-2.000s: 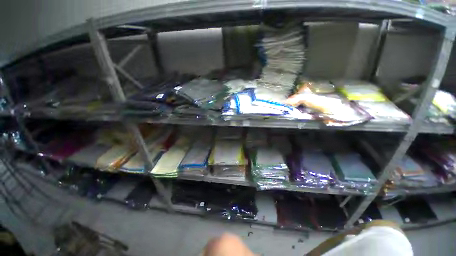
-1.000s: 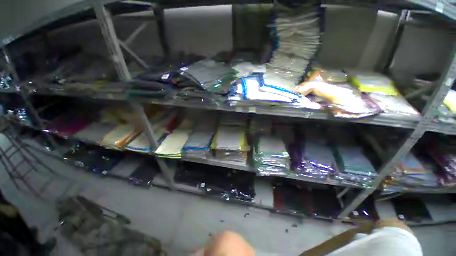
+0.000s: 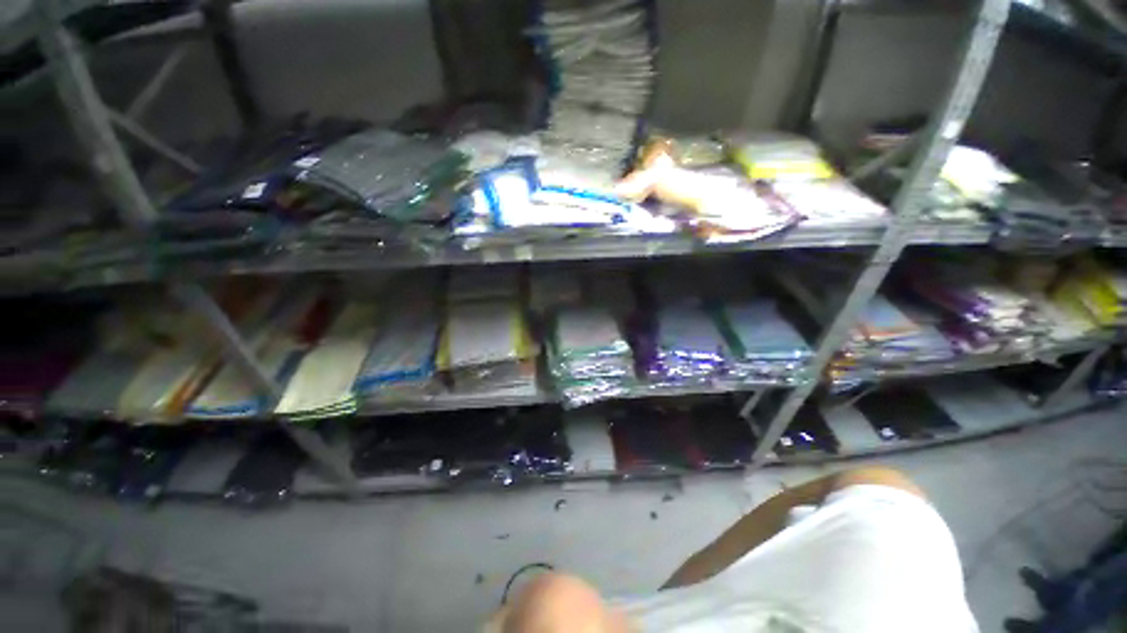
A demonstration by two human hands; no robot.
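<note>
Neither of my hands can be made out. A rounded bare-skin shape [image 3: 559,606] at the bottom centre and a bent bare limb [image 3: 748,526] beside white cloth [image 3: 865,563] look like parts of my own body; I cannot tell exactly which parts. A thin dark curved cord [image 3: 529,569] lies on the pale floor just above the rounded shape. A blurred grey-brown machine [image 3: 118,600] is cut off at the lower left edge.
Metal shelving [image 3: 556,247] spans the view, with folded packaged garments [image 3: 482,340] on several levels. Dark packages [image 3: 445,445] lie along the lowest level. Small dark bits [image 3: 562,505] lie on the floor. A blurred dark blue shape [image 3: 1081,594] is at the lower right.
The view has turned right, so the shelves and machine sit further left. The ladder at the left has gone out of view. The curved cord and the dark blue shape now show.
</note>
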